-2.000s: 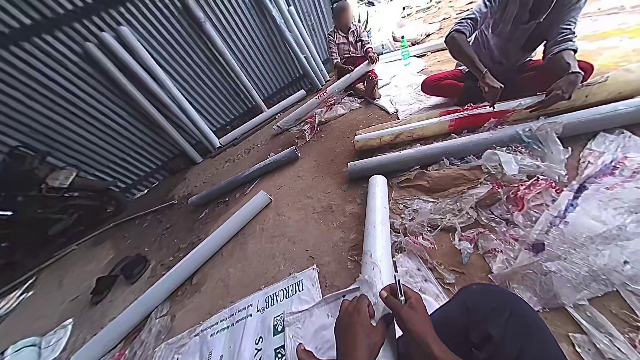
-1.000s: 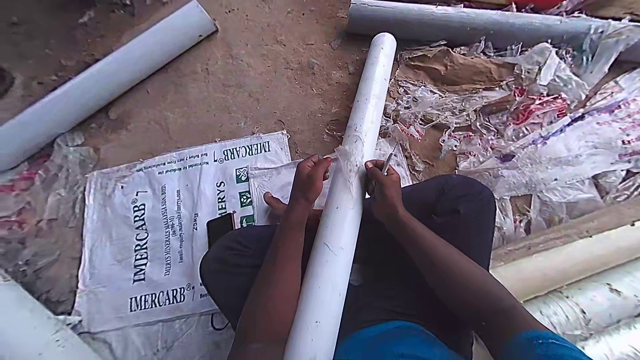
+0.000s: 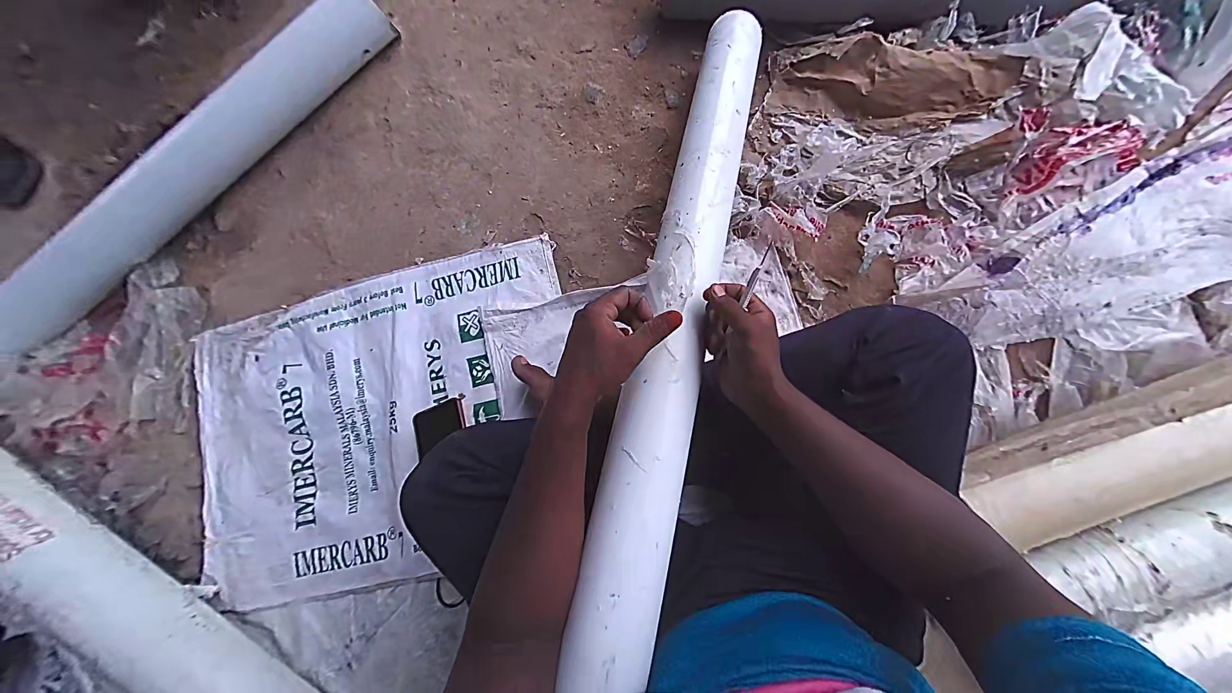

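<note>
A long white plastic pipe (image 3: 647,452) lies lengthwise across my lap, its far end on the ground. A crumpled piece of clear plastic film (image 3: 672,274) clings to its upper side, just beyond my hands. My left hand (image 3: 616,337) is at the pipe's left side, fingers curled close to the film and thumb reaching over the pipe; whether it pinches the film cannot be told. On the right side my right hand (image 3: 739,332) holds a thin pointed tool (image 3: 756,277), its tip pointing up and away, its fingertips near or against the pipe.
Printed white woven sacks (image 3: 260,433) lie under my legs, with a dark phone (image 3: 439,423) by my left knee. One grey-white pipe (image 3: 192,164) is at upper left, another (image 3: 115,587) at lower left. Torn plastic film (image 3: 1088,221) and a cream pipe (image 3: 1107,472) are at the right.
The view has tilted down since two seconds ago, when other people showed. My left hand has opened somewhat, its thumb now over the pipe. My right hand keeps the thin tool.
</note>
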